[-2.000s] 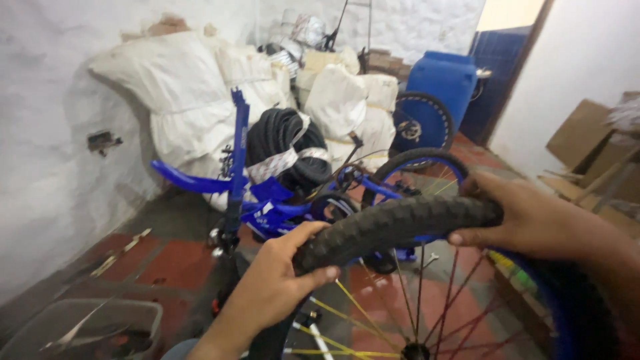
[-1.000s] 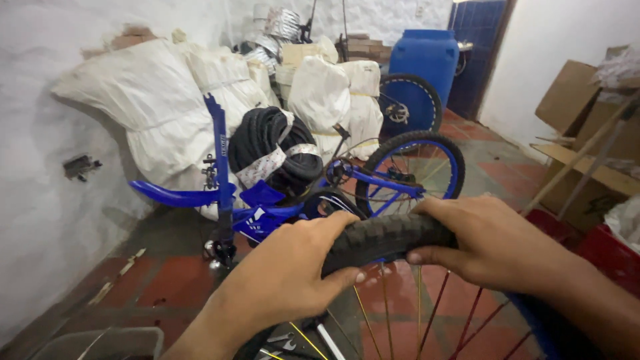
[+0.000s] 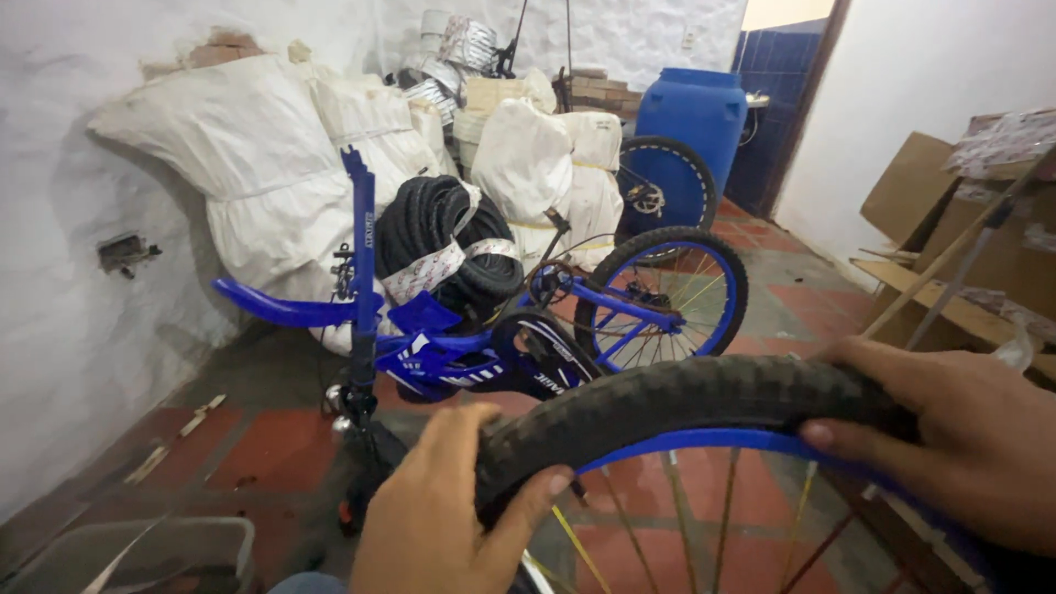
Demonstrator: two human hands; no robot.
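Observation:
A bicycle wheel with a knobby black tire [image 3: 701,400] and a blue rim [image 3: 693,440] stands close in front of me. My left hand [image 3: 450,503] grips the tire on its left side, thumb toward the rim. My right hand [image 3: 940,437] holds the tire at the upper right, its thumb by the rim. Yellow, red and dark spokes run down out of view; the hub is hidden. Beyond the wheel, a blue bicycle frame [image 3: 450,355] lies upside down or tilted on the floor, its rear wheel [image 3: 730,297] attached.
A bundle of black tires [image 3: 437,239] leans against white sacks [image 3: 272,165]. Behind are a blue plastic barrel [image 3: 693,107] and another wheel [image 3: 708,177]. Cardboard boxes [image 3: 982,256] stand at right. A clear plastic bin [image 3: 239,536] is at lower left, near the tiled floor's wooden strips [image 3: 177,437].
My hands are farther apart on the tire than one second ago, and more of the blue rim shows between them. The view has shifted.

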